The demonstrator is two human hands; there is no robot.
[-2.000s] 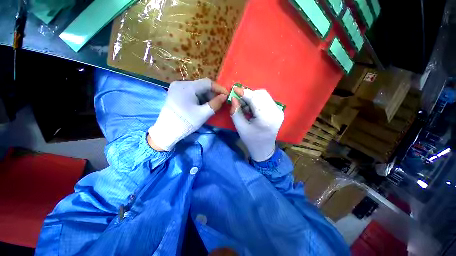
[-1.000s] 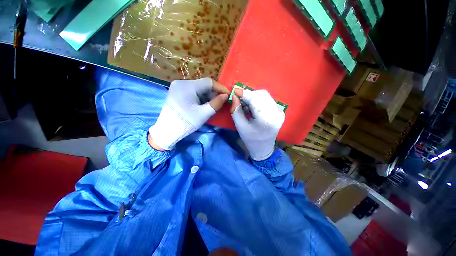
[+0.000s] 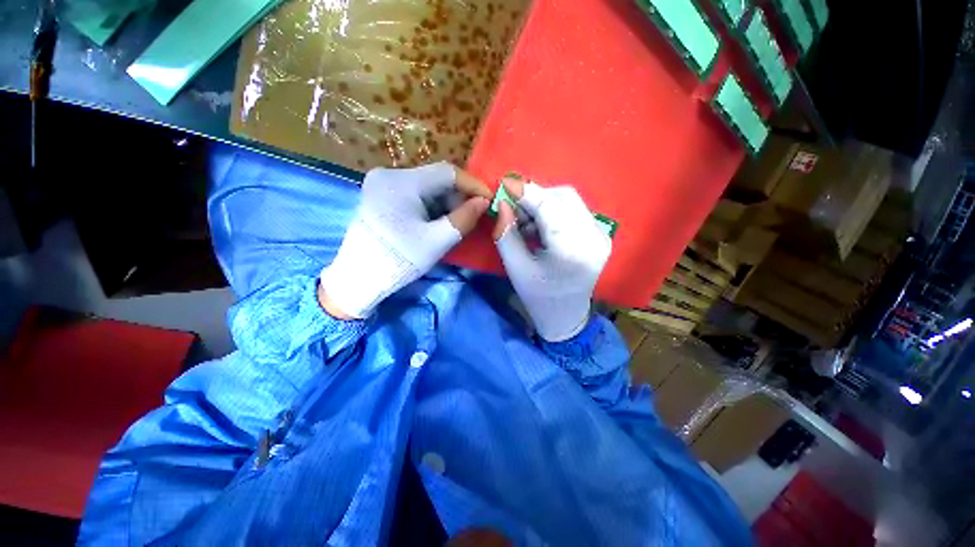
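A circuit board strip [image 3: 607,224] with a dark green edge lies at the near part of the red work mat [image 3: 609,118], mostly covered by my right hand [image 3: 556,246]. A small pale green piece [image 3: 503,197] shows at its left end between my fingertips. My right hand, in a white fingertip-less glove, has thumb and finger on this end of the board. My left hand [image 3: 401,235], gloved the same way, has thumb and finger pinched together at the same end; what lies between them is too small to tell.
Covered boards [image 3: 740,112] lie in rows at the mat's far right. A tan sheet [image 3: 364,80] with amber dots under shiny film adjoins the mat's left. A pale green strip [image 3: 198,48] and an orange-handled tool [image 3: 40,80] lie farther left. Cardboard boxes [image 3: 823,203] stand beyond the right edge.
The view has shifted slightly, so the mat and covered boards appear a little farther right. Both hands stay at the board's left end with almost no visible movement.
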